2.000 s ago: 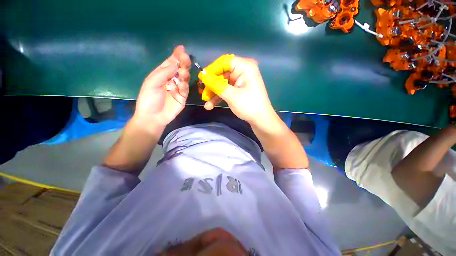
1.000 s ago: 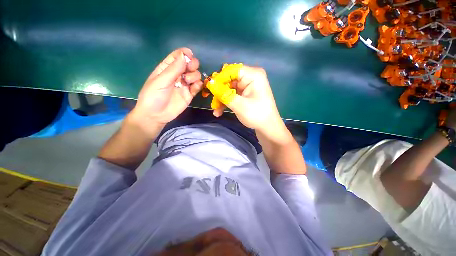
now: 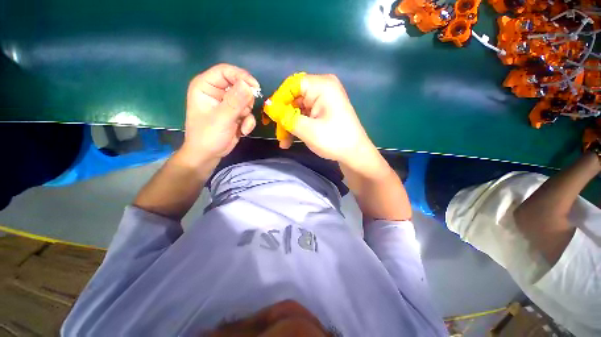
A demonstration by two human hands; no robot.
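Note:
My left hand (image 3: 217,112) is bare and pinches a small white part (image 3: 256,91) between thumb and index finger, its other fingers curled in. My right hand (image 3: 316,115), with yellow finger cots (image 3: 286,102) on thumb and fingers, is shut on an orange unit (image 3: 265,117). Only a small edge of the unit shows at the left of the yellow fingertips; the rest is hidden. The white part is just left of the unit, with a narrow gap between them. Both hands are over the near edge of the green table.
A pile of orange and black units (image 3: 534,52) with pale tails lies at the table's (image 3: 132,79) far right. A few units (image 3: 455,23) lie left of it. Another person's forearm (image 3: 560,197) is at the right edge. Blue stools (image 3: 85,164) stand below the table edge.
My left hand has gone from open-fingered to a pinch, with the white part brought out at its fingertips. My right hand keeps the unit in nearly the same place.

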